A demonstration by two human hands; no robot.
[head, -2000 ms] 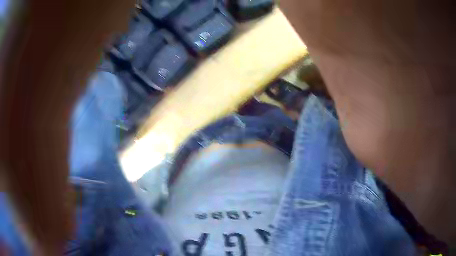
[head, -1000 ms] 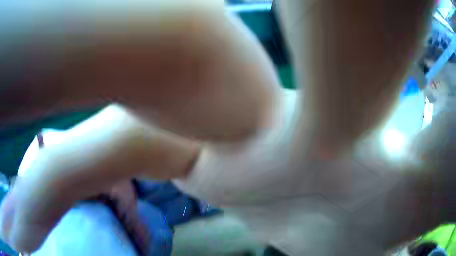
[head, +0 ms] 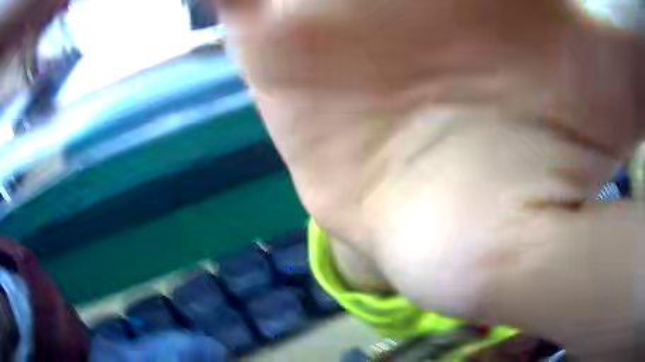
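Note:
Several dark pouches [head: 276, 311] lie in close rows on the tan bench top [head: 322, 345], low in the middle of the view. A large blurred bare palm [head: 452, 162] fills the right half, very close to the lens. Bright yellow-green cloth [head: 375, 307] shows along its lower edge. Whose hand this is cannot be told; its fingers are cut off or hidden. I cannot make out my left hand or my right hand for certain. No hand is seen touching a pouch.
A dark-green conveyor belt [head: 177, 233] runs beyond the pouches, with a pale blue-white edge [head: 170, 85] behind it. A dark red sleeve-like shape [head: 53, 311] is at the lower left. Blue cloth [head: 159, 348] shows at the bottom. The picture is tilted and blurred.
The view has swung from clothing and crossing blurred hands to the belt and pouch rows. One large palm now covers the right side, and the yellow-green cloth shows more.

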